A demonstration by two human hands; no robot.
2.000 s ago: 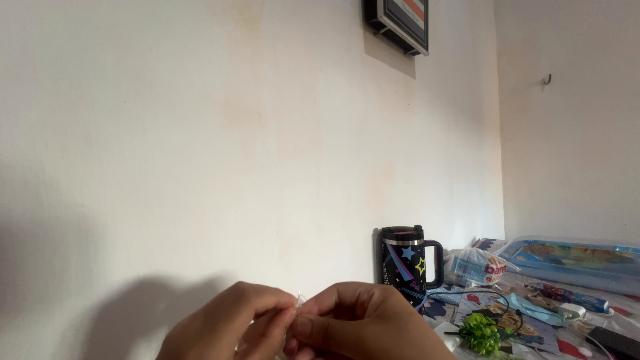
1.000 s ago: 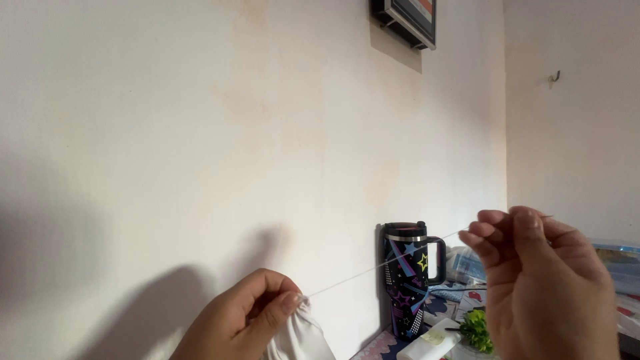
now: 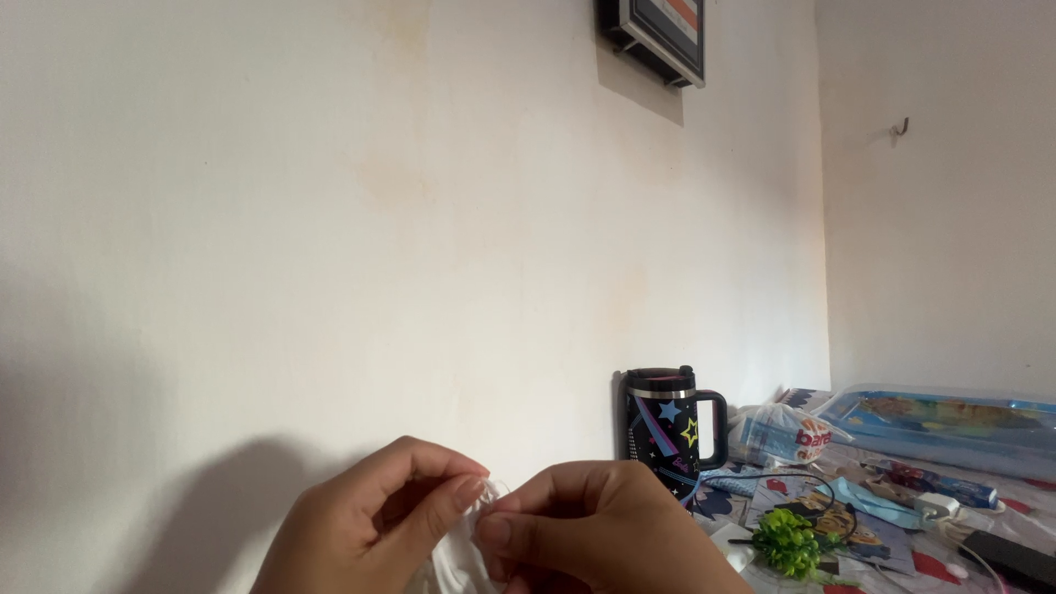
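White fabric (image 3: 459, 554) hangs between my two hands at the bottom centre of the head view. My left hand (image 3: 384, 511) pinches its upper edge between thumb and forefinger. Close against it, my right hand (image 3: 590, 528) has its thumb and forefinger together at the fabric's right edge. A small loop of white thread (image 3: 500, 487) shows between the fingertips. Whether a needle is in the right fingers cannot be seen. The lower part of the cloth is hidden by the hands and the frame's edge.
Behind my right hand stands a black tumbler (image 3: 665, 412) with stars and a handle. To its right lie a green plastic plant (image 3: 785, 541), a plastic bag (image 3: 780, 433), a blue face mask (image 3: 874, 502), a white charger (image 3: 936, 505) and a clear plastic container (image 3: 949, 429). A wall rises behind.
My right hand was out to the right with a thread stretched from the fabric; it has come back beside my left hand. The left hand still pinches the fabric.
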